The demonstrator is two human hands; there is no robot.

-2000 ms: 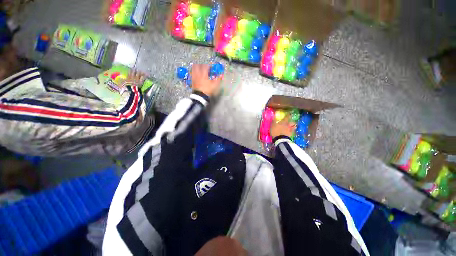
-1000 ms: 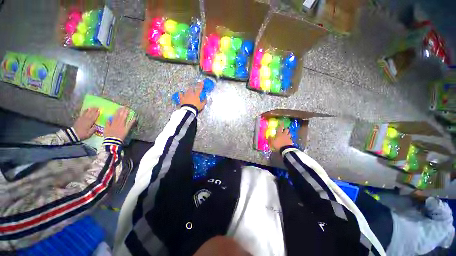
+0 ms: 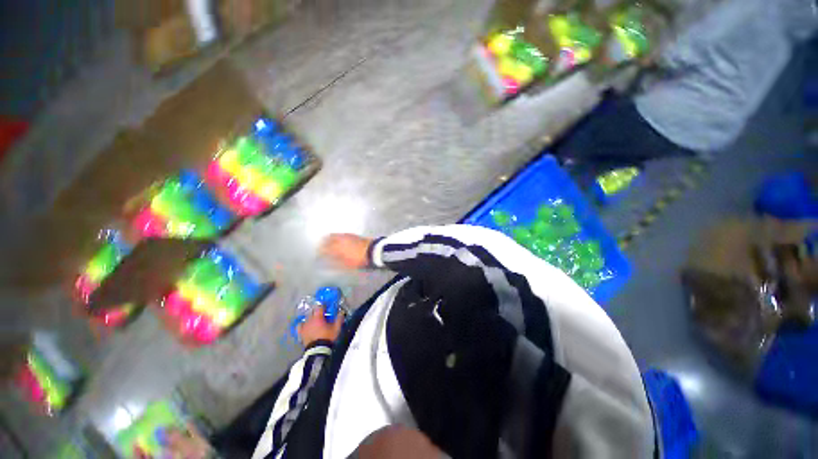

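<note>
My left hand (image 3: 318,330) is at the bench's front edge, its fingers around blue balls (image 3: 328,300) in shiny clear wrap. My right hand (image 3: 348,251) is blurred, over the bench further right, with fingers apart and no ball visible in it. An open display box with rows of pink, yellow, green and blue balls (image 3: 212,294) stands to the left of my hands, its brown lid flap (image 3: 148,269) beside it. Neither hand touches this box.
More filled open boxes (image 3: 260,168) stand behind it on the grey bench (image 3: 404,121). A blue bin (image 3: 520,186) of green balls (image 3: 558,238) is at right. Another person's hand (image 3: 184,443) is at lower left; a grey-clothed person (image 3: 717,81) is at upper right.
The view has turned strongly, so the boxes now lie at left and the green-ball bin shows. My right hand has left the box. My left hand is still at the blue balls, nearer my body.
</note>
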